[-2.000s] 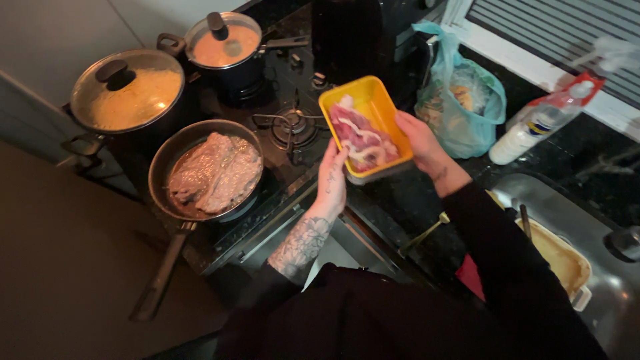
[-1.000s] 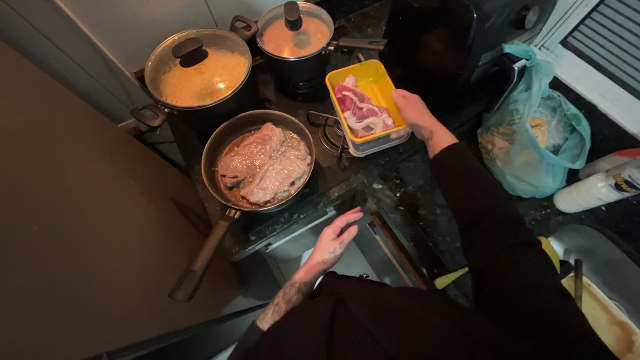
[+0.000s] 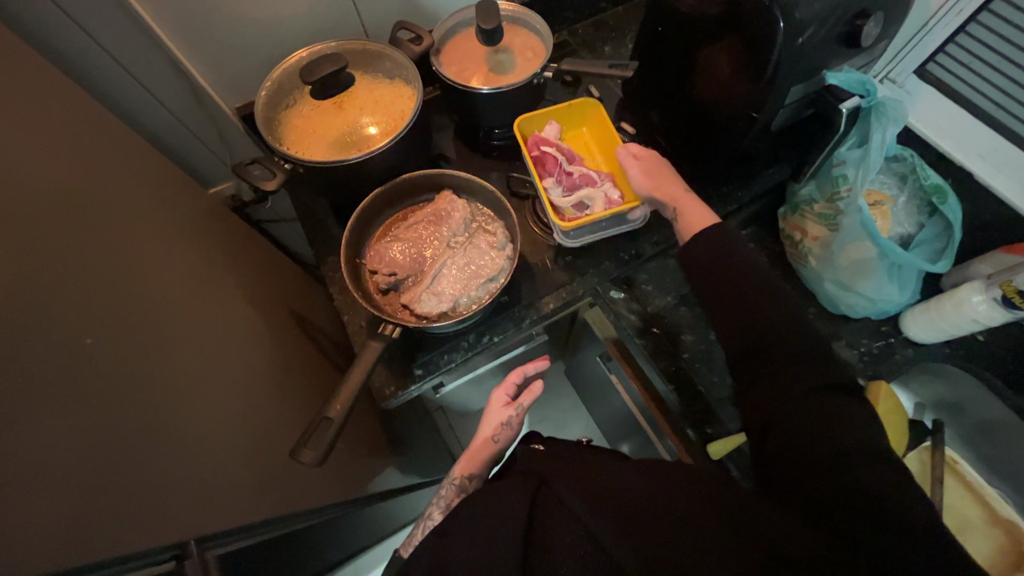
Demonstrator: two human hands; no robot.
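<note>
My right hand (image 3: 656,182) grips the right side of a yellow plastic container (image 3: 596,136) with raw meat pieces (image 3: 570,176) in it. A clear plastic container or lid (image 3: 600,230) shows directly beneath. Both are over the right part of the stove. My left hand (image 3: 508,408) holds nothing, fingers apart, in front of the counter edge and above an open drawer or cabinet (image 3: 560,400). Left of the yellow container, a frying pan (image 3: 352,240) holds two slabs of meat (image 3: 440,252) in liquid, its handle pointing toward the lower left.
Behind the pan stand a large glass-lidded pot (image 3: 344,120) and a smaller lidded saucepan (image 3: 492,52). A black appliance (image 3: 712,72) is at the back. At right are a teal plastic bag (image 3: 848,240), a white bottle (image 3: 952,312) and a sink (image 3: 952,392) with a tray (image 3: 976,496).
My left hand has let go of the yellow container and dropped down toward my body. My right hand has brought the container over the stove, beside the frying pan. The view has shifted.
</note>
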